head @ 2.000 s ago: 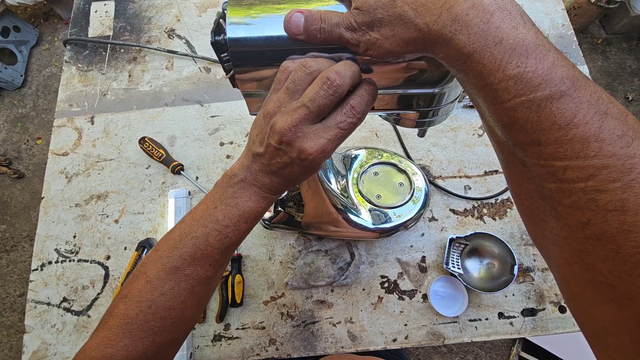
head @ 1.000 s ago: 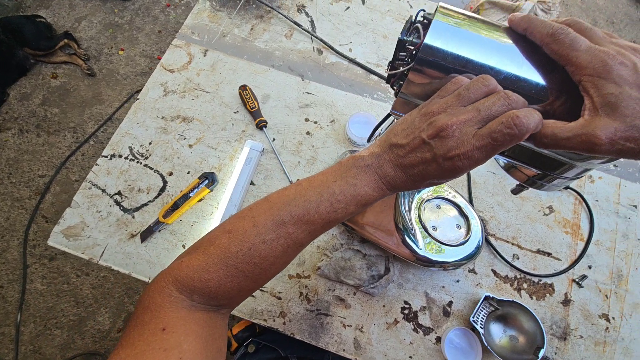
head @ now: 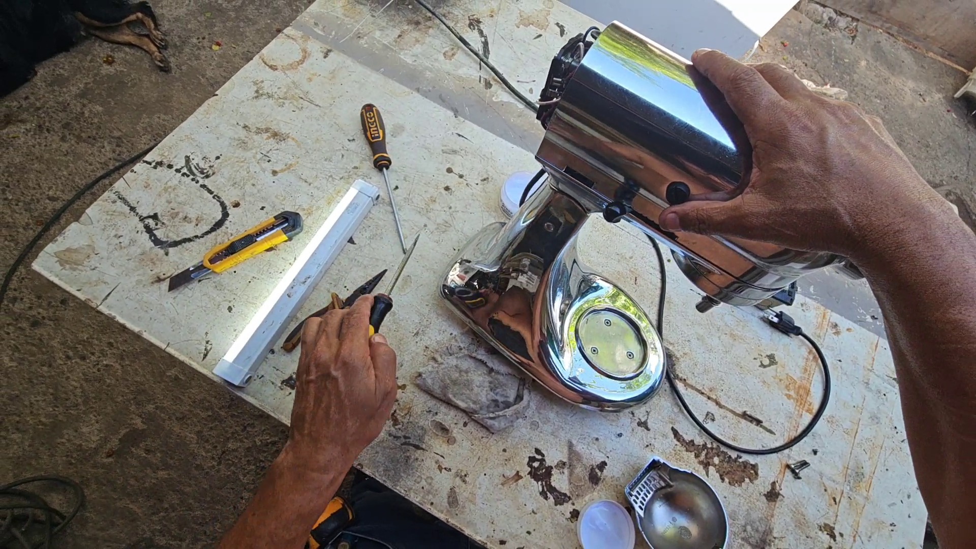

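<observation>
A chrome stand mixer stands on the worktable, its rear end uncovered with parts and wires exposed. My right hand grips the front part of its motor head, thumb on the near side. At the table's near left, my left hand is closed around the dark handle of a screwdriver, whose shaft points away from me. Beside that hand lie pliers, partly hidden by it. Another screwdriver with a black and orange handle lies farther back. A grey rag lies by the mixer's base.
A lit tube lamp and a yellow utility knife lie at left. The metal end cover and a white lid are near the front edge. The power cord loops at right. A screw lies nearby. An animal's legs show on the floor.
My left hand has left the mixer head, moved down to the left and taken hold of a screwdriver. My right hand remains on the head, which now sits above the base with its neck visible.
</observation>
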